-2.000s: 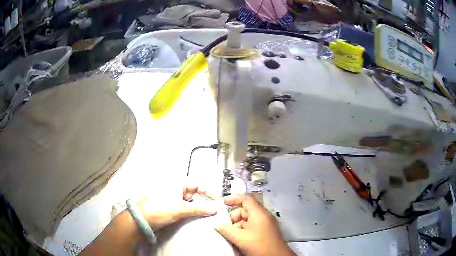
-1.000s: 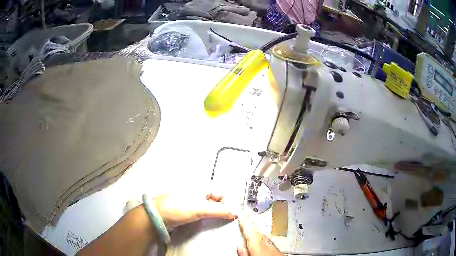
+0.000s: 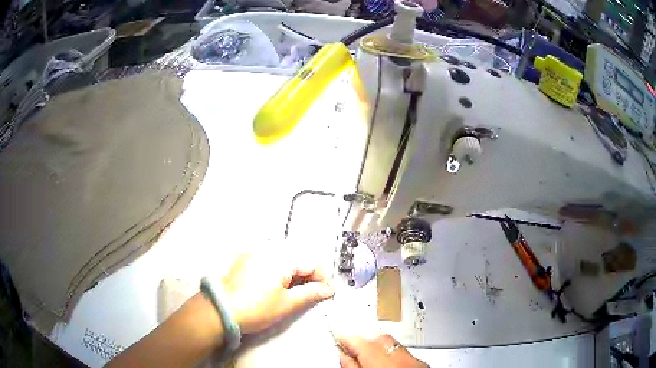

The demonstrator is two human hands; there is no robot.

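Observation:
A pale cut panel (image 3: 288,348), glaring white under the lamp, lies in front of the sewing machine (image 3: 496,144). My left hand (image 3: 270,298), with a pale green band on the wrist, lies on the panel, thumb and fingers pinching its edge just left of and below the presser foot (image 3: 347,255). My right hand (image 3: 381,352) is cut off by the bottom edge; its fingertips hold the panel's edge nearer to me. Glare hides much of the cloth's outline. A tan strip (image 3: 389,294) lies right of the presser foot.
A stack of tan panels (image 3: 101,187) lies on the left. A yellow-handled tool (image 3: 302,93) sticks out behind the machine head. Orange-handled snips (image 3: 526,255) lie on the machine bed. A control panel (image 3: 622,90) stands at the upper right, a white tub (image 3: 79,61) at the upper left.
The view shifted right, then slightly back. My right hand has moved from beside the presser foot down toward the bottom edge. My left hand stays on the cloth; the tan strip has become visible.

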